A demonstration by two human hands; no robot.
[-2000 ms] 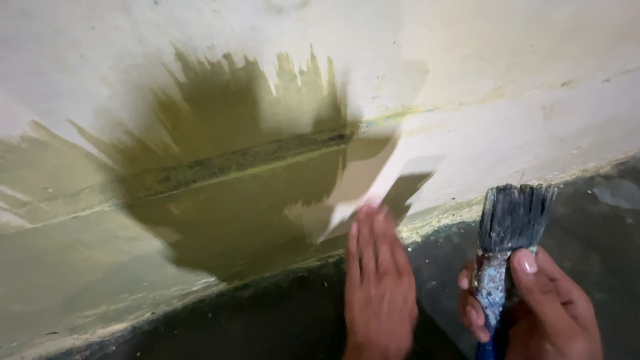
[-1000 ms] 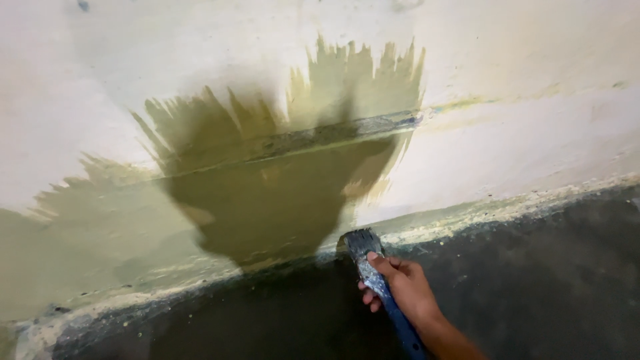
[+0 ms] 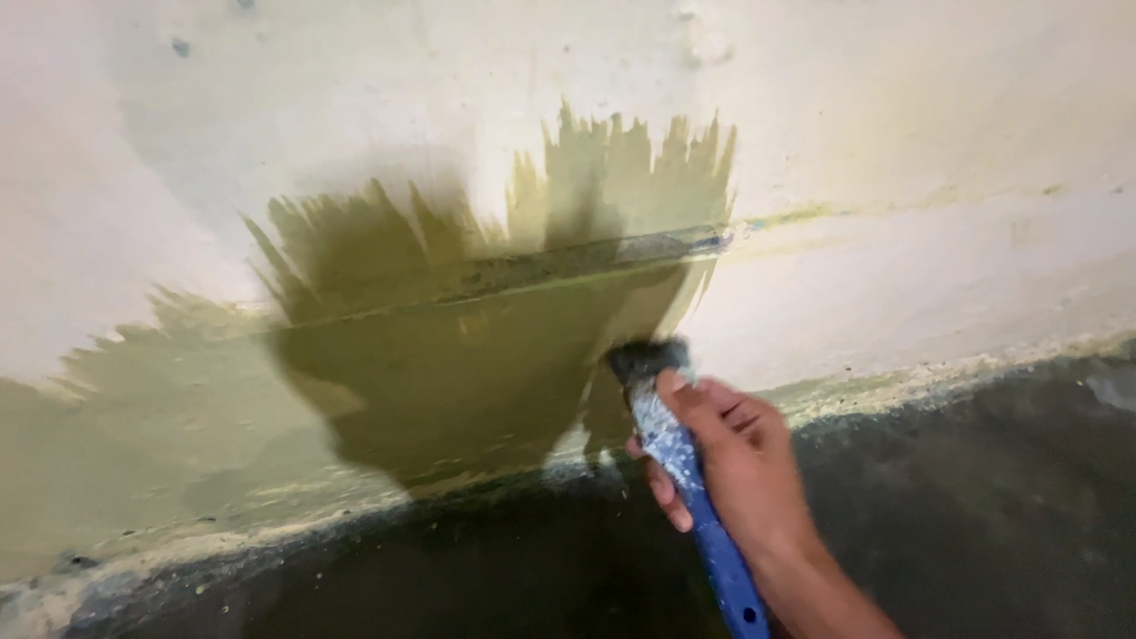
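My right hand (image 3: 741, 453) grips a paintbrush (image 3: 683, 479) with a blue, paint-spattered handle and dark bristles. The bristles are at the lower part of the wall, near the right edge of a patch of olive-green paint (image 3: 497, 373). That patch has ragged, streaky upper edges and runs across a narrow ridge (image 3: 603, 253) in the wall. To its right the wall (image 3: 843, 302) is off-white. A shadow falls over the middle of the green area. My left hand is out of view.
A dark floor (image 3: 958, 479) meets the wall along a rough, paint-speckled edge (image 3: 896, 390). Small dark marks dot the upper wall (image 3: 181, 48).
My left hand, near the wall two seconds ago, has gone out of view. The brush has moved from the wall's bottom edge up onto the lower wall. Green now reaches higher above the ridge.
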